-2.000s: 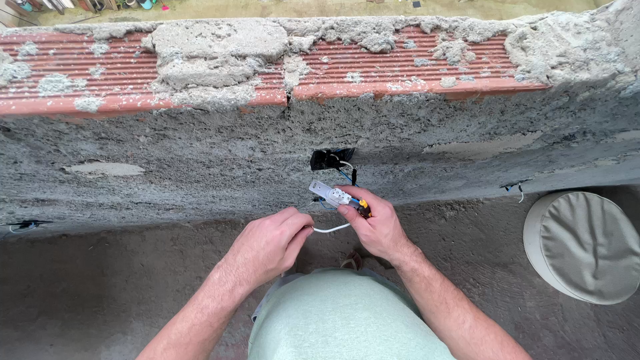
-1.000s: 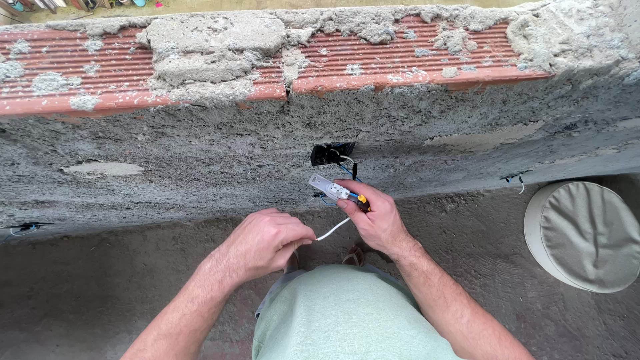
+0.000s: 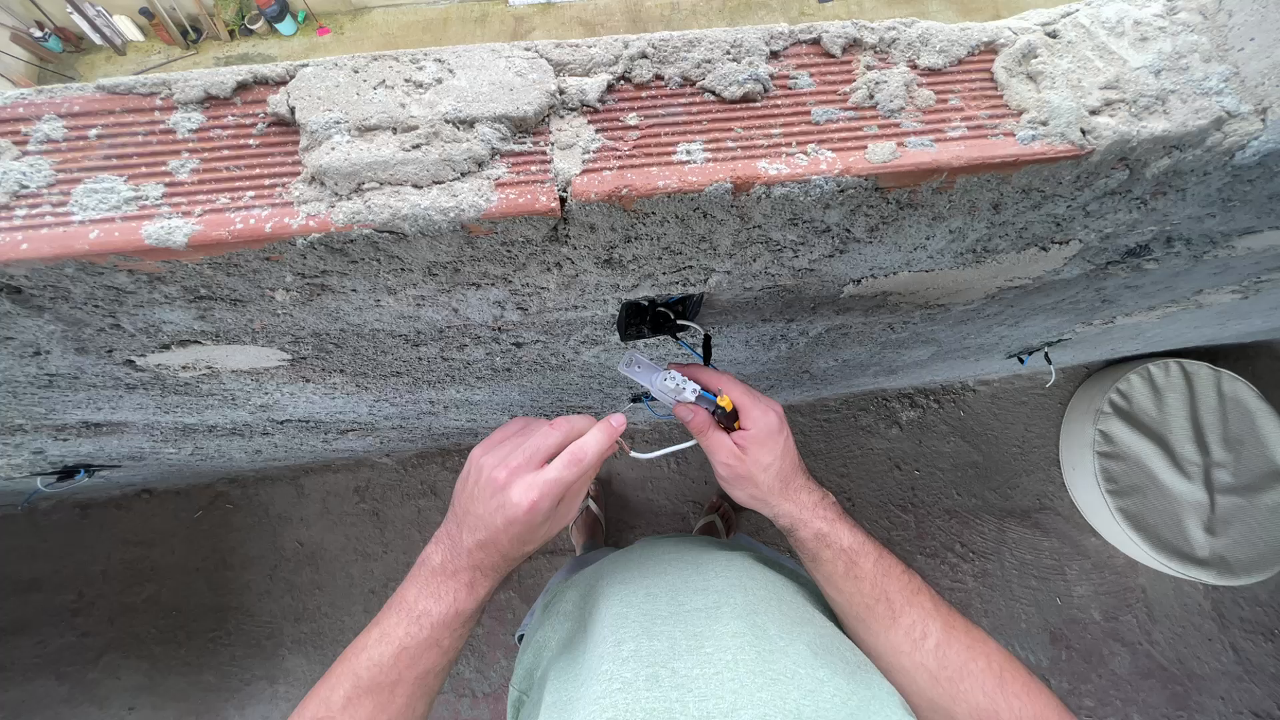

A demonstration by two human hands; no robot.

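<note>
My left hand (image 3: 540,480) pinches the bare copper end of a white electrical wire (image 3: 664,452) between thumb and forefinger. The wire curves over to my right hand (image 3: 745,440), which grips a small electrical device with a clear plastic part and white terminals (image 3: 665,381). A yellow and black tool handle (image 3: 726,409) shows between the right fingers; which tool it is cannot be told. Just above the hands, a black wall box (image 3: 655,318) sits in the rough wall, with white and blue wires coming out of it and black tape on one end.
The rendered wall (image 3: 400,330) with ribbed red brick (image 3: 800,120) along its top runs across in front. More wires stick out low at the left (image 3: 68,478) and right (image 3: 1040,362). A round grey cushioned stool (image 3: 1185,470) stands on the concrete floor at the right.
My left hand has shifted slightly, and the bare end of the white wire now shows at its fingertips. My right hand keeps its grip on the device.
</note>
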